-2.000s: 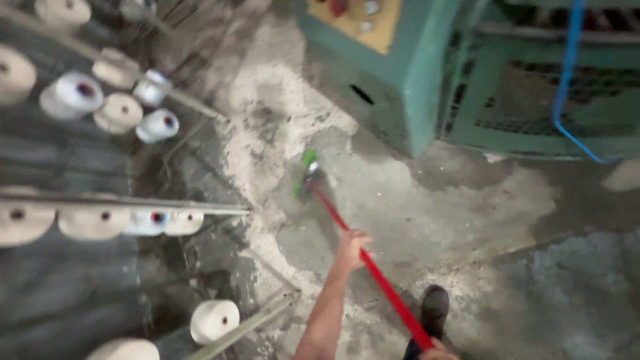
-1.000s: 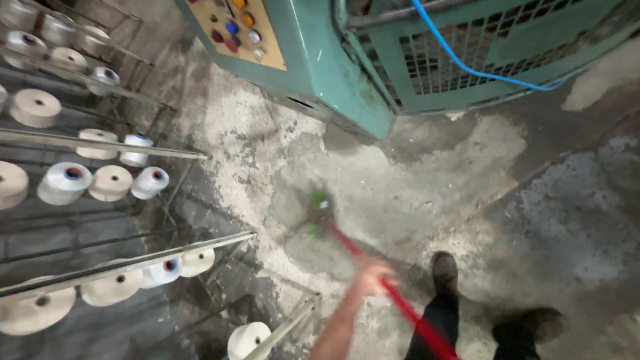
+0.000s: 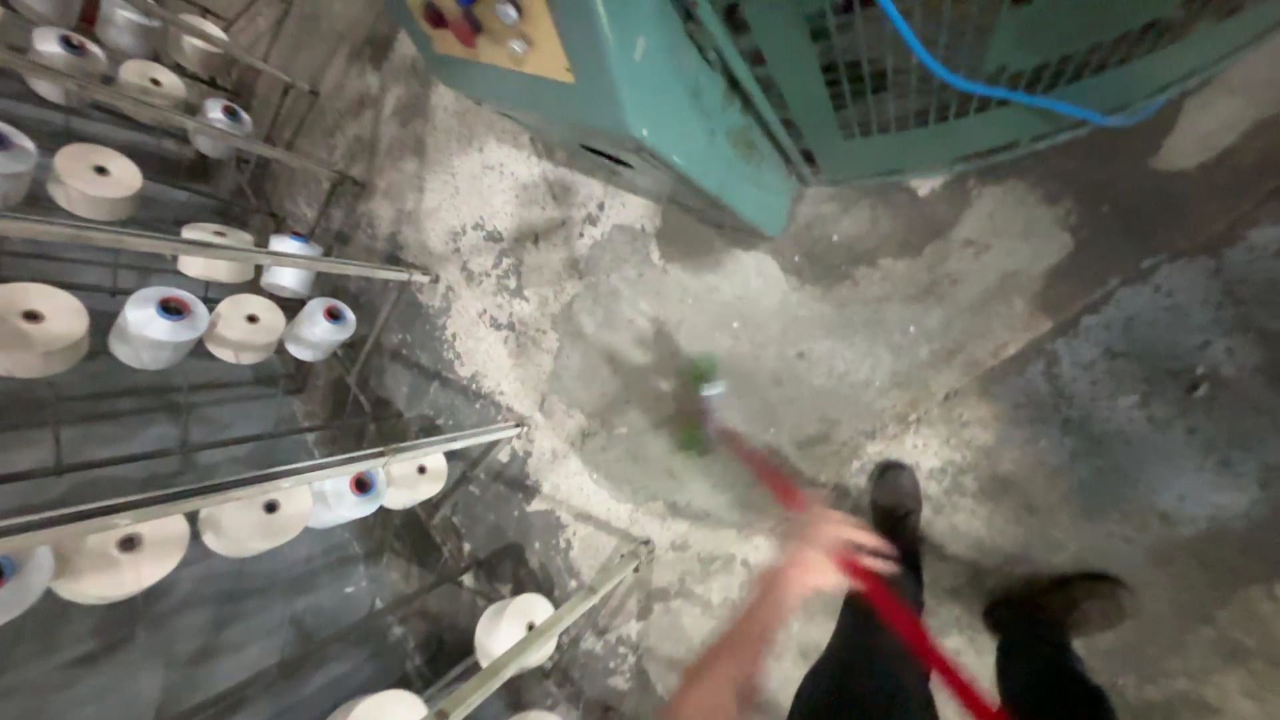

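My left hand [image 3: 835,550] is closed around the red handle [image 3: 905,625] of a long-handled broom or brush. The handle slants from the bottom edge up and left, past my dark trouser legs. At its far end, a blurred green head [image 3: 697,405] with a pale joint is at the concrete floor, left of and beyond my feet. My right hand is not in view, and the near end of the handle lies outside the frame.
Metal racks [image 3: 330,262] with cream and white yarn cones [image 3: 95,181] fill the left side, their bar ends reaching over the floor. A green machine [image 3: 690,110] with a mesh panel stands ahead; a blue hose [image 3: 985,92] hangs there. My dark shoes [image 3: 895,497] are on patchy concrete.
The green head has moved across the floor toward my feet, with my left hand still on the handle. My right hand, at the bottom edge two seconds ago, has left the view.
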